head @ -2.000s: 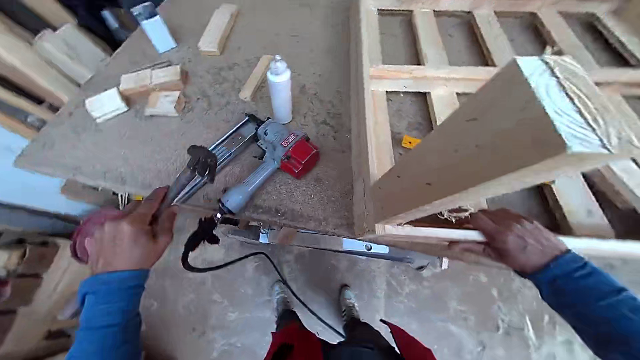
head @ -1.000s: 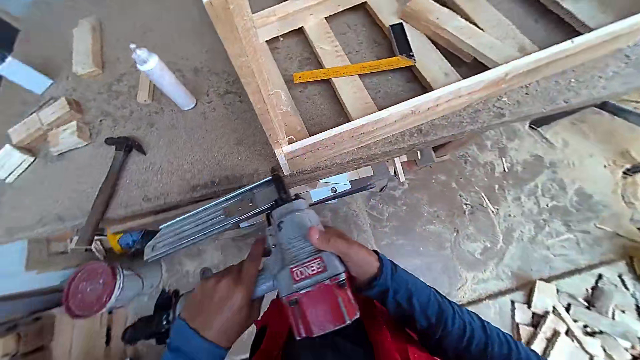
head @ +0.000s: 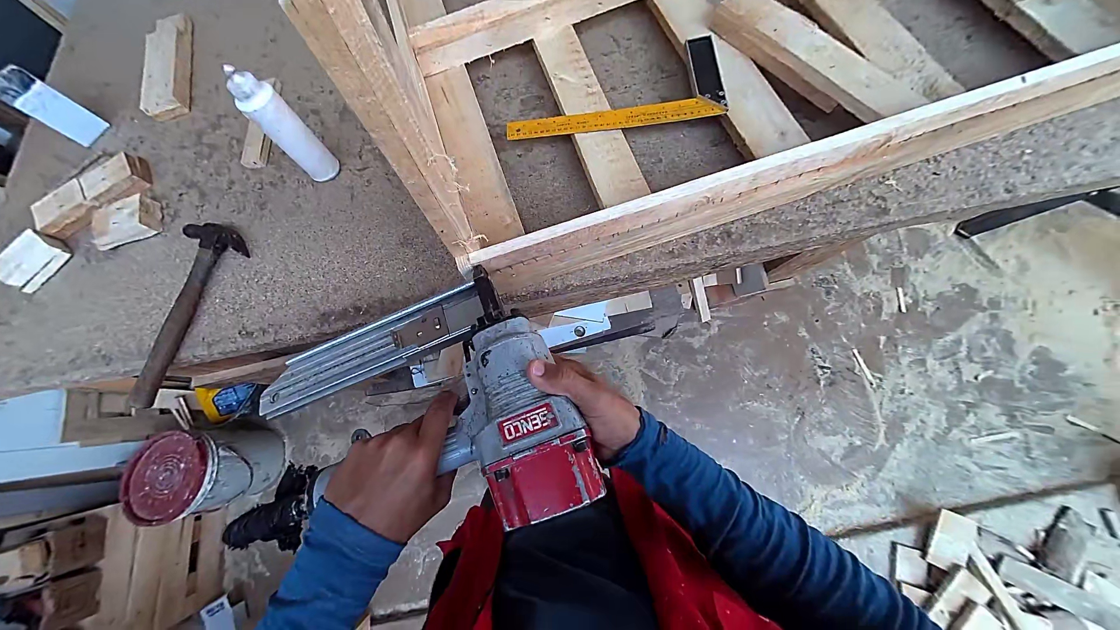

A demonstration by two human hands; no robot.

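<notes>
A grey and red Senco pneumatic nailer (head: 516,411) is held in both hands, low in the middle of the view. My left hand (head: 394,477) is wrapped around its handle. My right hand (head: 591,407) grips the side of its body, thumb on top. The nailer's nose meets, or nearly meets, the near corner of a wooden frame (head: 744,184); exact contact cannot be told. Its long metal magazine (head: 376,346) points left along the table edge. A try square with a yellow blade (head: 612,118) lies across slats inside the frame.
On the worktable (head: 289,289) at left are a claw hammer (head: 188,311), a white squeeze bottle (head: 284,127) and several wood blocks (head: 92,197). A bucket with a red lid (head: 166,477) stands below the edge. Wood offcuts (head: 1006,560) lie on the floor at lower right.
The nailer, lying on the table two seconds ago, is in both my hands, its nose at the frame's corner. The right hand has let go of the frame's edge. The view has shifted.
</notes>
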